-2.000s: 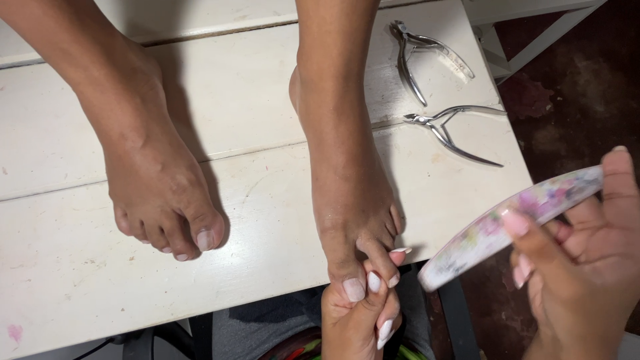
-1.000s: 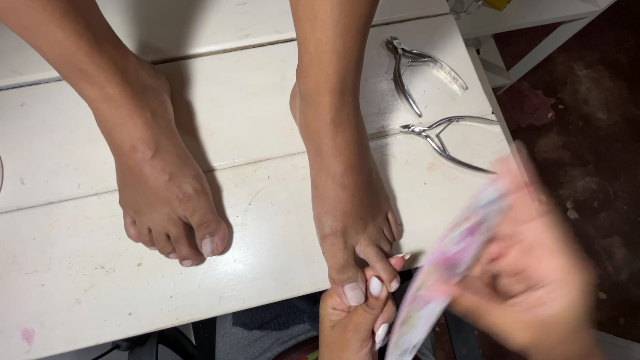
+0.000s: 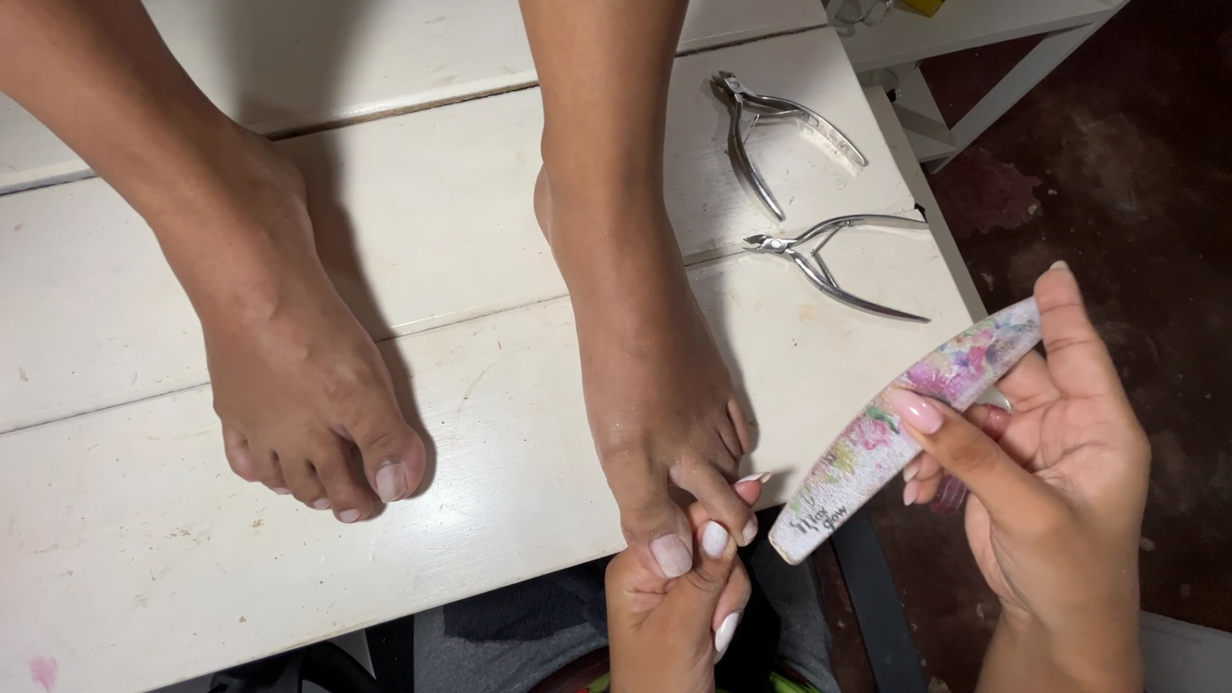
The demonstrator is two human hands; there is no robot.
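Observation:
A person's two bare feet rest on a white plank table. My left hand (image 3: 679,597) grips the second toe of the foot at center (image 3: 645,366), beside its big toe, at the table's near edge. In my right hand (image 3: 1049,462) is a curved nail file (image 3: 866,443) with a floral print, pinched between thumb and fingers, its lower end close to the toes and not touching them. The other foot (image 3: 308,385) lies flat at the left. Two metal cuticle nippers, an upper one (image 3: 756,111) and a lower one (image 3: 818,255), lie with handles spread, right of the ankle.
The white wooden table (image 3: 481,385) has seams between its planks and a pink stain at the lower left. A white shelf unit (image 3: 972,43) stands at the upper right over a dark, stained floor (image 3: 1088,192). Dark and grey cloth shows below the table's near edge.
The file in my right hand was blurred and steeply angled near the toes one second ago; it has moved right, away from them. My left hand keeps its grip on the toe.

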